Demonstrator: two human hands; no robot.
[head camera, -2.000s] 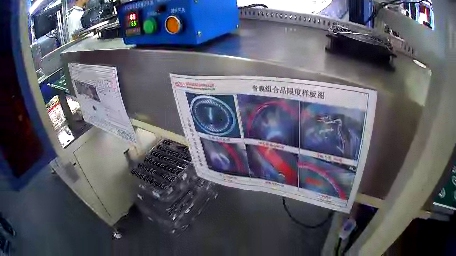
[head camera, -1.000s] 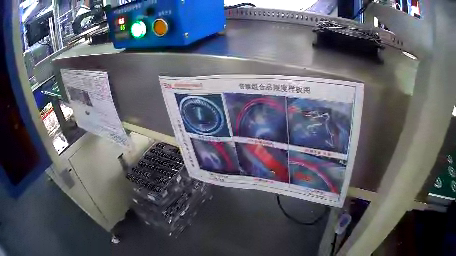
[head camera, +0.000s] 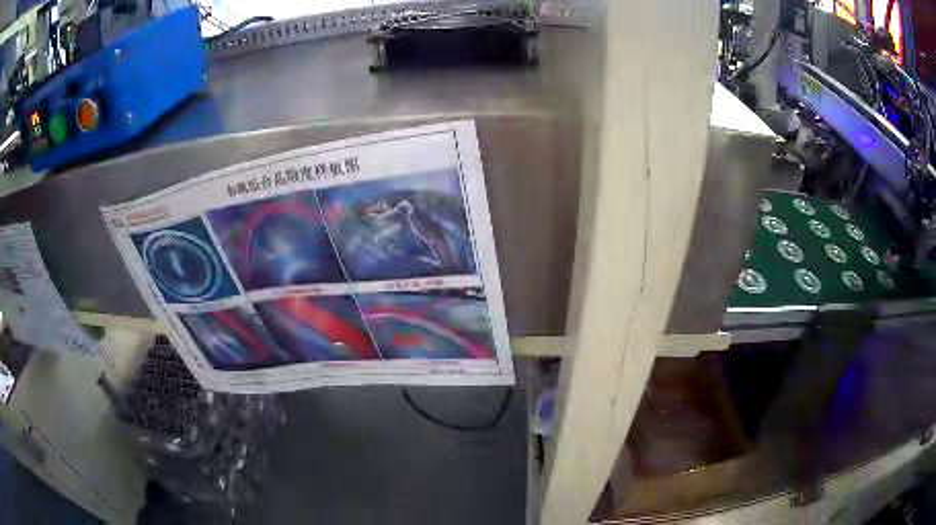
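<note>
Neither of my hands is in the picture. Nearest in front of me is the limit sample chart (head camera: 344, 231), a white sheet with six blue and red photos on the steel front. The blue controller box (head camera: 128, 87) stands at the upper left, with a green and an orange button. A flat black tray (head camera: 455, 46) lies on the steel bench top (head camera: 308, 87). At the right, a green surface (head camera: 775, 285) carries rows of pale ring parts (head camera: 808, 279).
A cream post (head camera: 636, 205) stands right of the chart. Stacked blister trays (head camera: 164, 395) are low at the left, blurred. A black cable (head camera: 452, 422) hangs below the chart. An open brown box (head camera: 683, 420) sits on the lower right shelf. A second notice (head camera: 36, 292) is at the left edge.
The view has swung right. The chart, controller box and black tray have shifted left in the picture and look tilted. The green surface with rings and the brown box now show at the right.
</note>
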